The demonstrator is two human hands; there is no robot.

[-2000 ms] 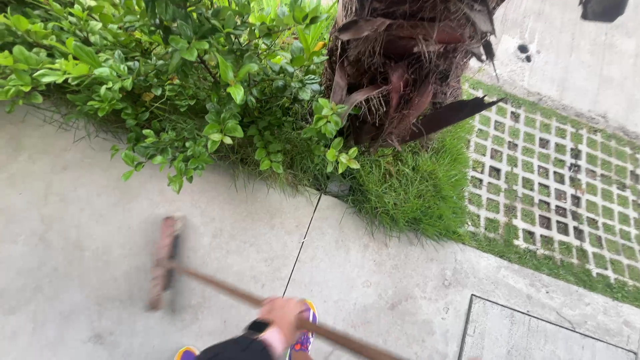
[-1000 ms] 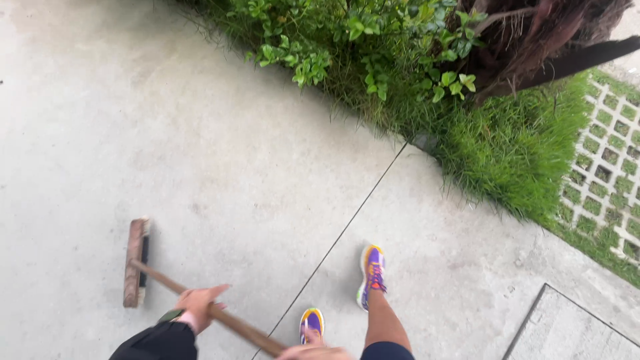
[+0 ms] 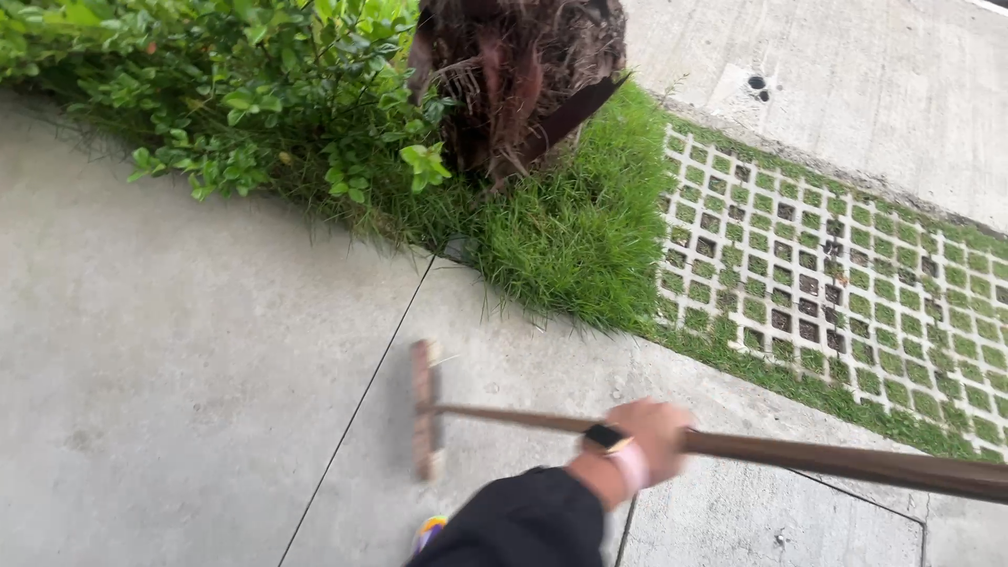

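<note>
My left hand [image 3: 650, 442], blurred, is closed around the wooden handle of a push broom [image 3: 520, 418]. A dark watch and a pink band are on that wrist, below a black sleeve. The handle runs from beyond the right edge to the broom head [image 3: 424, 409], a reddish-brown block with pale bristles on its right side. This head is over the concrete pavement, just right of a dark joint line. My right hand is out of view.
A green shrub [image 3: 260, 102] and a palm trunk [image 3: 524, 79] stand along the pavement's upper edge, with grass [image 3: 583, 244] below the trunk. Grid pavers [image 3: 819, 276] lie at right. A purple and orange shoe [image 3: 430, 529] shows at the bottom. Joint lines frame a concrete slab [image 3: 756, 512].
The broom head has moved from left of the dark joint line to right of it. My right hand, partly seen one second ago, has left the frame. The view has shifted.
</note>
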